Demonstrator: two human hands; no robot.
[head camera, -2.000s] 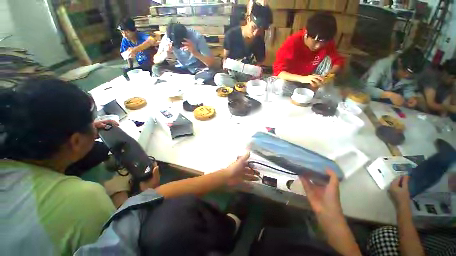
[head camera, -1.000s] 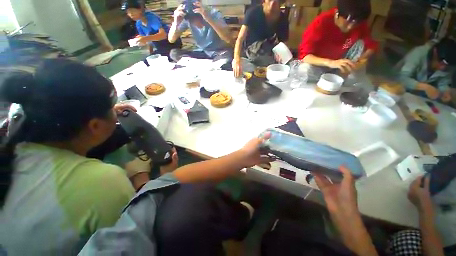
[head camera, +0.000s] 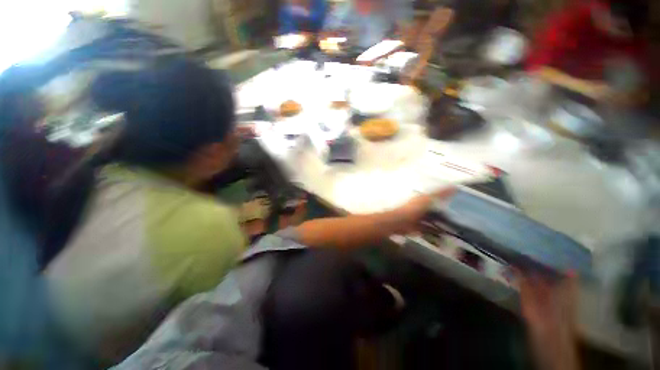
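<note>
The frame is strongly blurred. A long, rounded slab, likely a mirror dash cam (head camera: 517, 230), is held tilted above the near table edge, its pale blue face up. My left hand (head camera: 427, 206) is at its left end, fingers on the edge. My right hand (head camera: 546, 289) grips its lower edge near the right end. An open white box (head camera: 456, 261) lies below the slab at the table edge, with dark parts in it. A dark angular box part with a red corner (head camera: 494, 185) shows behind the slab.
A person in a green and grey top (head camera: 192, 231) sits close on my left. Round yellow-brown discs (head camera: 379, 129), a dark bowl-like thing (head camera: 452, 119) and a small dark-ended box (head camera: 341, 148) stand on the white table (head camera: 362, 189). Others sit across, including a red sleeve or top (head camera: 579, 47).
The view has swung left, so the table and people appear further right. The slab stays between my hands. The neighbour's dark unit no longer shows clearly.
</note>
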